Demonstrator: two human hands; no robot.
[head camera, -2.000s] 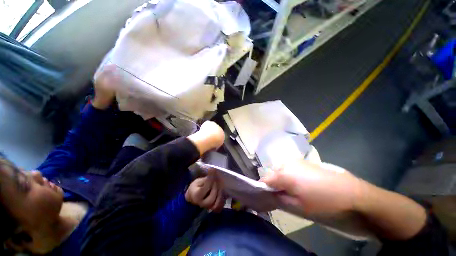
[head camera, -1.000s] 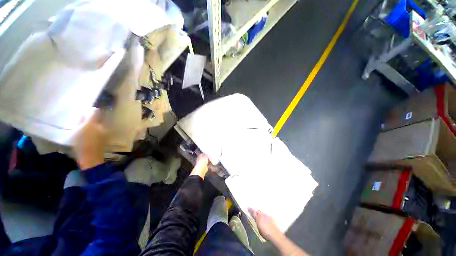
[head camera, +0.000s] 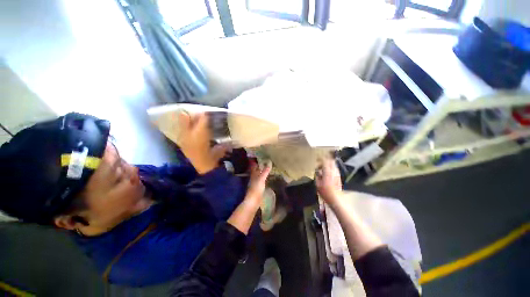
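Observation:
A large pile of off-white cover panels lies ahead. A tan panel layer hangs at its near edge, between my hands. My right hand has its fingers closed on the right part of this tan edge. My left hand is at its left end, fingers partly bent; blur hides whether it grips. A co-worker's hand holds a folded panel just left of my hands. A second off-white panel stack lies below my right forearm, partly covered by it.
A seated person in a dark cap and blue top is close on my left. White shelving stands at the right, with a dark bag above. A yellow floor line runs at lower right. Windows and a curtain are behind.
The view has swung up and left towards the windows. My hands have left the lower stack and are at the near edge of the large pile. The co-worker's head is in view again.

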